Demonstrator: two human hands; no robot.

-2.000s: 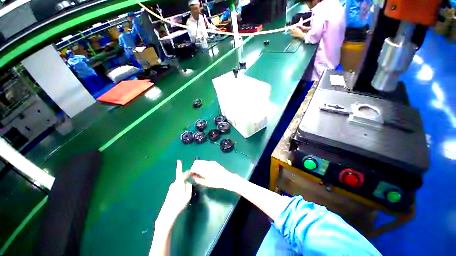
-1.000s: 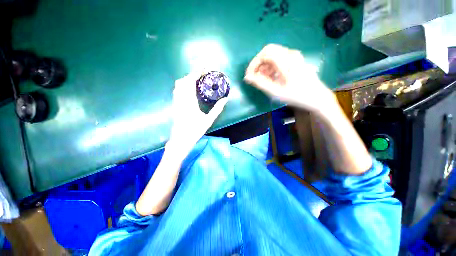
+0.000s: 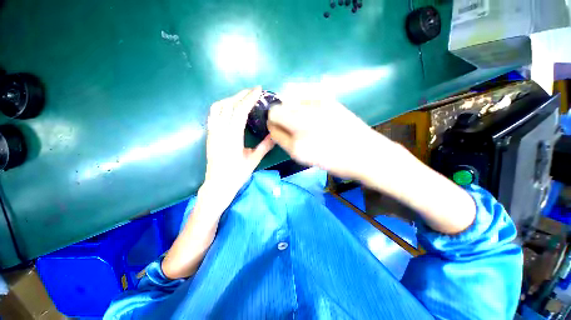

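A round black part is held over the front edge of the green bench, partly hidden by both hands. My left hand is closed around its left side, with the thumb below it. My right hand is at the part's right side with fingers bent onto its top face. It is blurred, and whether it holds a tiny piece cannot be seen.
Black parts stand at the bench's left and near the white carton. Several tiny black pieces lie at the far side. The press with its green button is at right. A blue bin is below the left bench edge.
Since one second ago my right hand has moved left onto the part, which my left hand still holds. Two seconds ago the view looked further forward, along the bench.
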